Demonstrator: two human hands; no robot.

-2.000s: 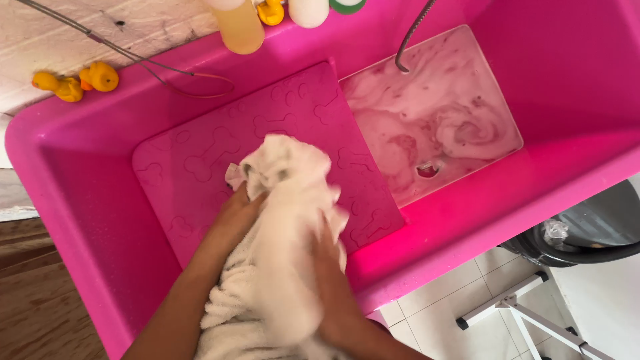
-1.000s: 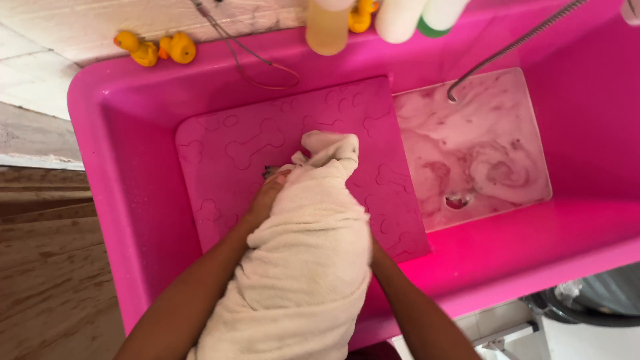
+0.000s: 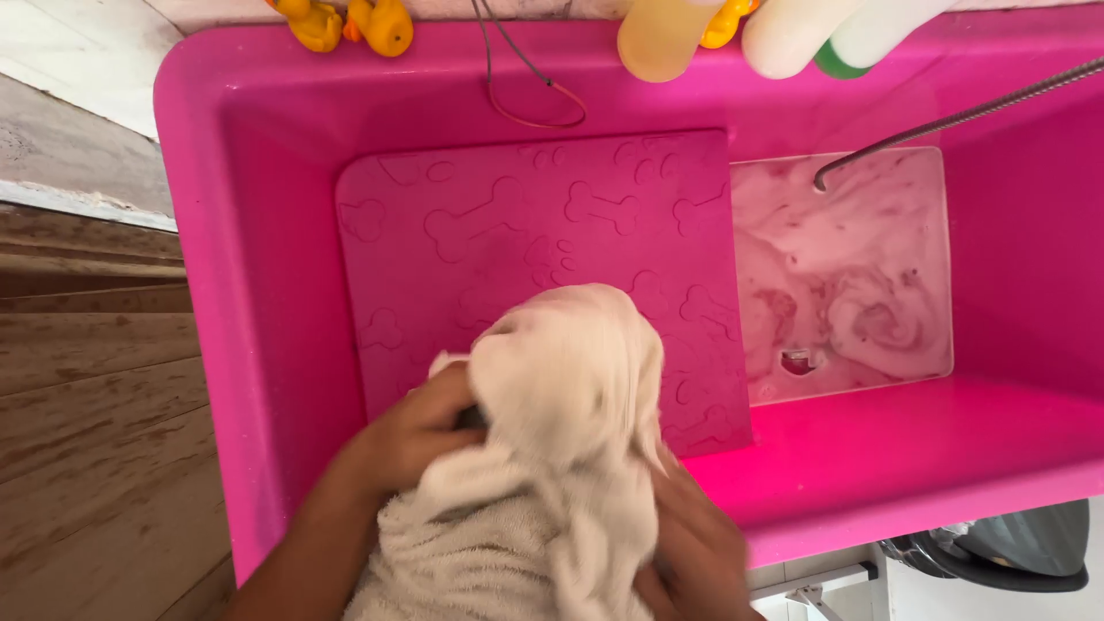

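Note:
A cream towel point(image 3: 561, 379) is bundled around something, low in the centre of the head view, over the pink platform point(image 3: 517, 224) embossed with bones and paw prints. What the towel wraps is hidden, apart from a small dark patch beside my left fingers. My left hand point(image 3: 435, 423) grips the towel's left side, thumb and fingers curled on the cloth. Along the towel's right edge lies my right hand point(image 3: 694, 535), blurred, its fingertips partly hidden by the folds.
Around the platform stands a pink tub point(image 3: 897, 448). Cloudy, foamy water point(image 3: 871, 241) fills its lower right section, with a metal hose point(image 3: 949, 116) reaching in. Bottles point(image 3: 660, 39), rubber ducks point(image 3: 379, 26) and a looped cord point(image 3: 539, 121) line the back rim. A dark bin point(image 3: 1018, 543) is outside, lower right.
The towel's upper end, narrow and folded one second ago, is now a broad rounded bulge. My right hand, hidden behind the towel then, now shows at its right side. The view has shifted.

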